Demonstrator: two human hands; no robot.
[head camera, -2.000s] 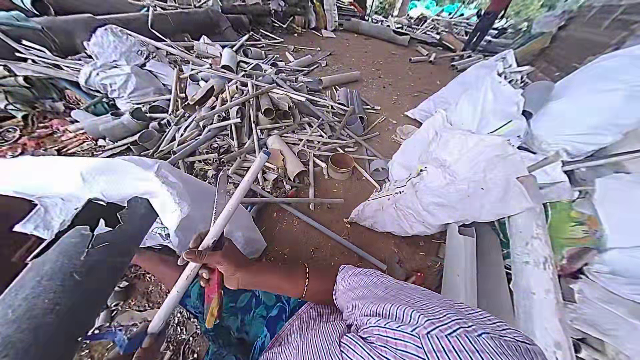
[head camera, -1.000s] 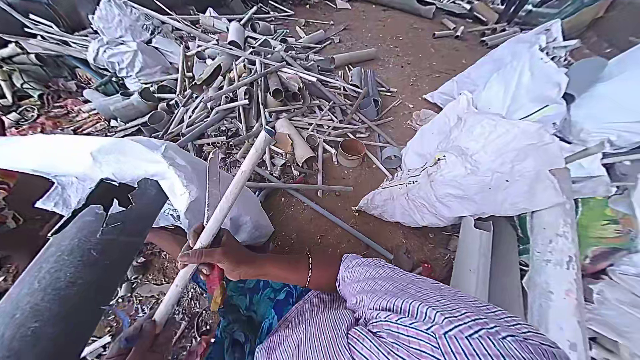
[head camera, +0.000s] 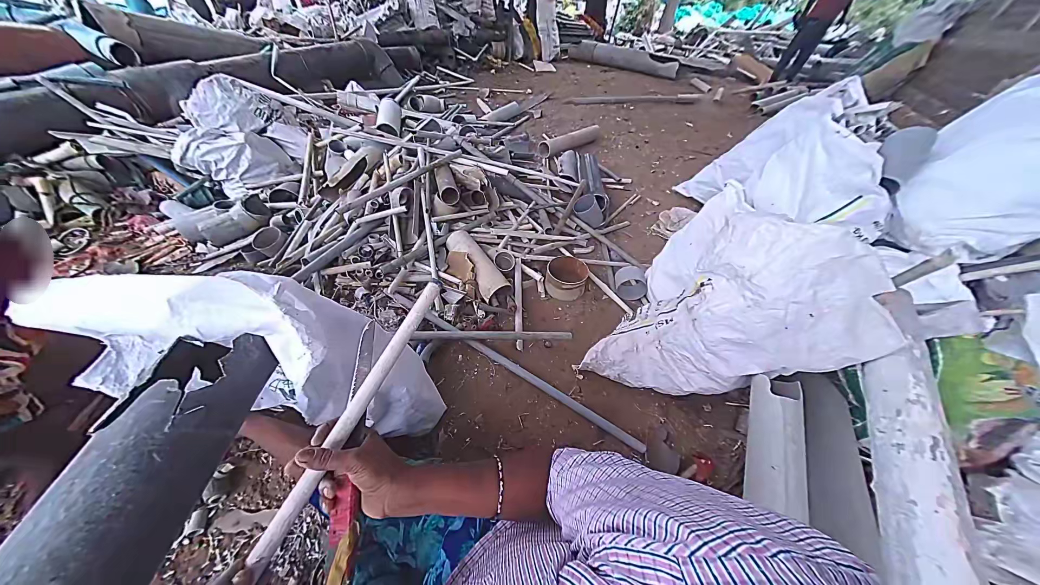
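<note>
My right hand (head camera: 361, 471), below a striped sleeve and a bracelet, is closed around a long pale pipe (head camera: 382, 370). The pipe slants from the lower left up to the scrap heap. Only what seem to be fingertips of my left hand (head camera: 244, 575) show at the pipe's low end; its grip is hidden. A thin saw-like blade (head camera: 362, 357) stands just behind the pipe, and a red and yellow handle (head camera: 343, 520) shows under my right hand. Beside them a bare limb (head camera: 272, 437) reaches in from the left; whose it is cannot be told. Blue patterned cloth (head camera: 422, 520) lies below.
A heap of cut plastic pipes (head camera: 439, 187) lies ahead. A broken grey pipe (head camera: 138, 463) and a white sheet (head camera: 162, 309) are at left. White sacks (head camera: 756, 292) and a channel piece (head camera: 776, 447) are at right. A person's leg (head camera: 800, 45) shows at the back.
The view has tilted up and shows more of the yard. My left hand, visible at the pipe's low end one second ago, is now mostly below the frame. My right hand keeps its grip.
</note>
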